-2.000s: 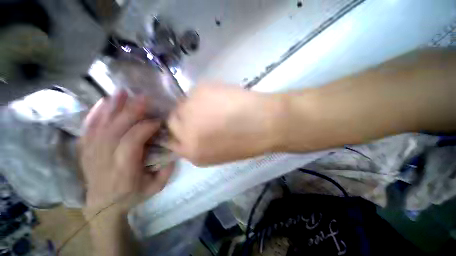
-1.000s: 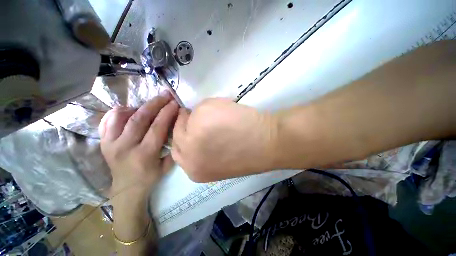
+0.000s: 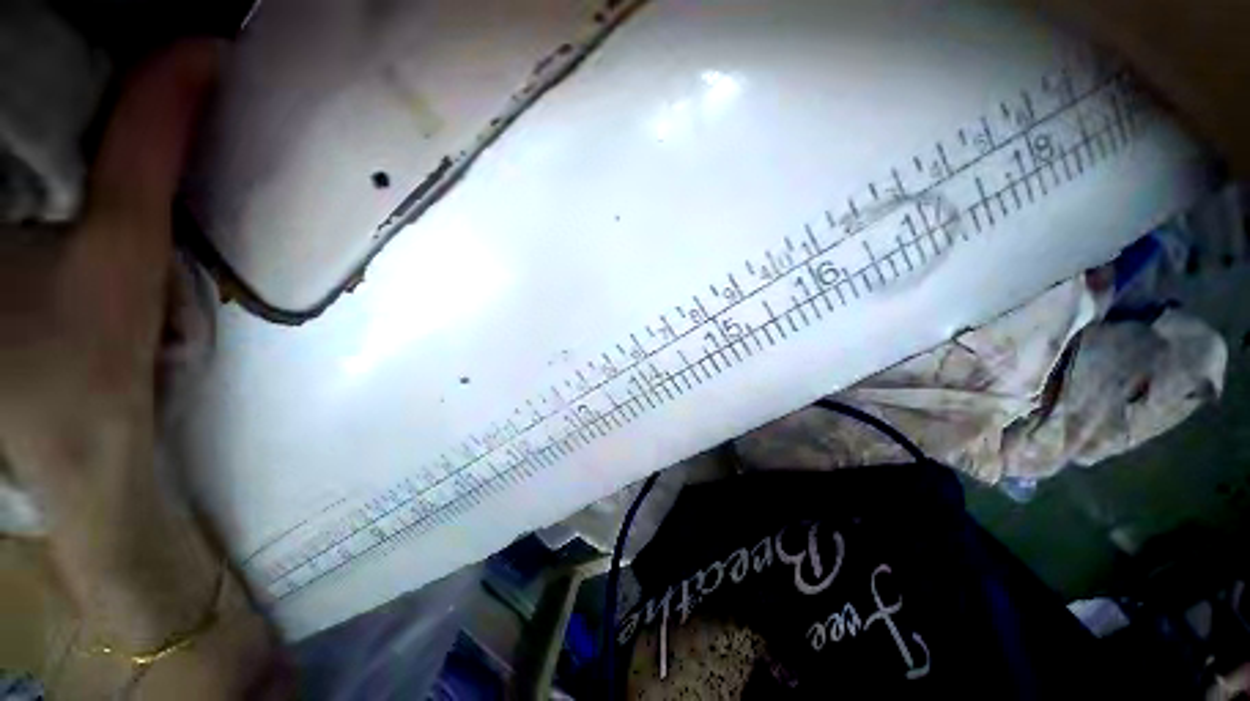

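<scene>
My left hand (image 3: pixel 103 315) is at the left edge, dark and blurred, with a thin bracelet at the wrist. Its fingers point up and it is partly cut off, so I cannot tell whether it holds anything. My right hand is out of the picture; a blurred brown part of the arm shows at the top right corner. The white machine table (image 3: pixel 548 274) fills the middle, with a printed ruler scale along its front edge. The corner of the machine bed (image 3: pixel 329 123) lies at the upper left. The needle area is not visible.
Blotchy beige printed fabric (image 3: pixel 1083 390) hangs below the table edge at the right. A black garment with white lettering (image 3: pixel 823 589) is at the bottom, with a dark cord looping over it. Green floor (image 3: pixel 1165 507) shows at the lower right.
The view has shifted from the needle area to the table's ruler edge. My hands have separated: the left is now at the left edge, the right has left the picture.
</scene>
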